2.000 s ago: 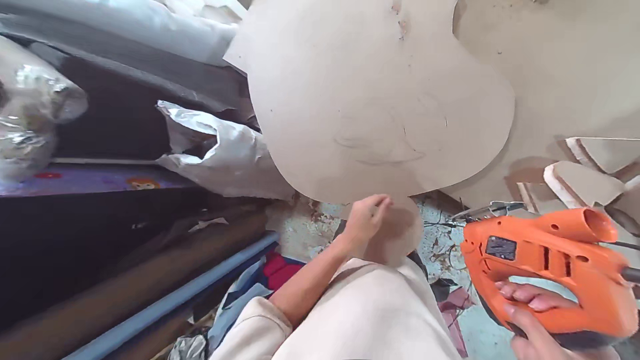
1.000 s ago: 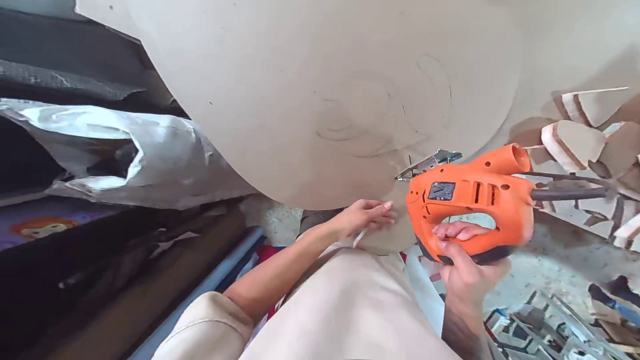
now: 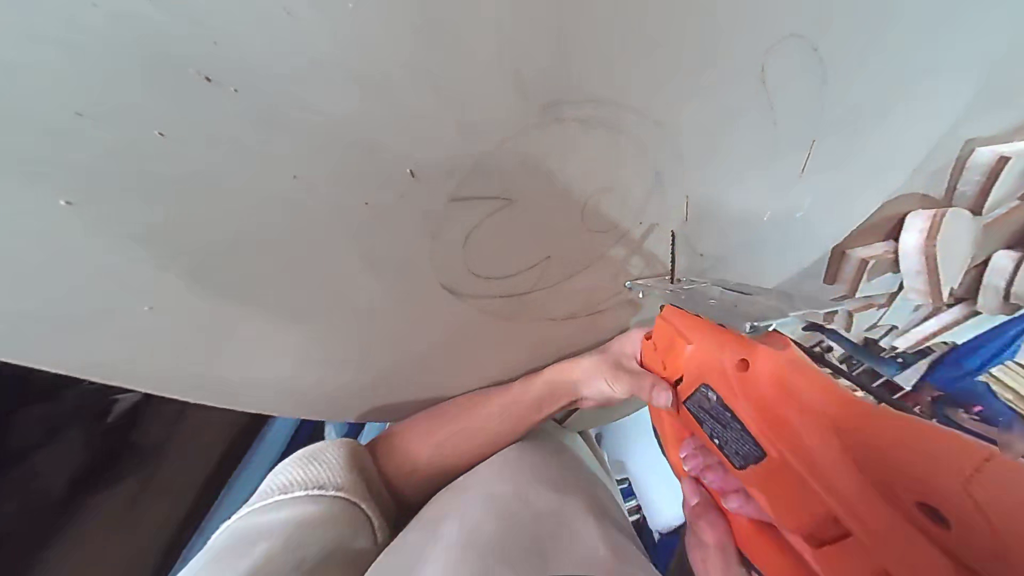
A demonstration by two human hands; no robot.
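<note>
An orange jigsaw (image 3: 808, 424) fills the lower right, its thin blade (image 3: 673, 256) and metal base plate (image 3: 720, 298) pointing up over a large pale board (image 3: 304, 200) with a curved edge. Pencil curves mark the board. My right hand (image 3: 716, 500) is closed around the jigsaw's handle, partly hidden by its orange body. My left hand (image 3: 620, 376) lies against the front of the jigsaw's body, thumb on the casing, most fingers hidden behind it; whether it grips cannot be told.
Several small cut pieces with rounded ends (image 3: 932, 248) lie heaped at the right. Below them are dark tools and a blue cloth (image 3: 980, 360). Dark and brown rolls (image 3: 104, 472) lie beneath the board's edge at the lower left. Small chips dot the board.
The jigsaw has turned so its blade and base plate point upward in view. My left hand, apart from the jigsaw earlier, now touches it. The view has moved closer to the board.
</note>
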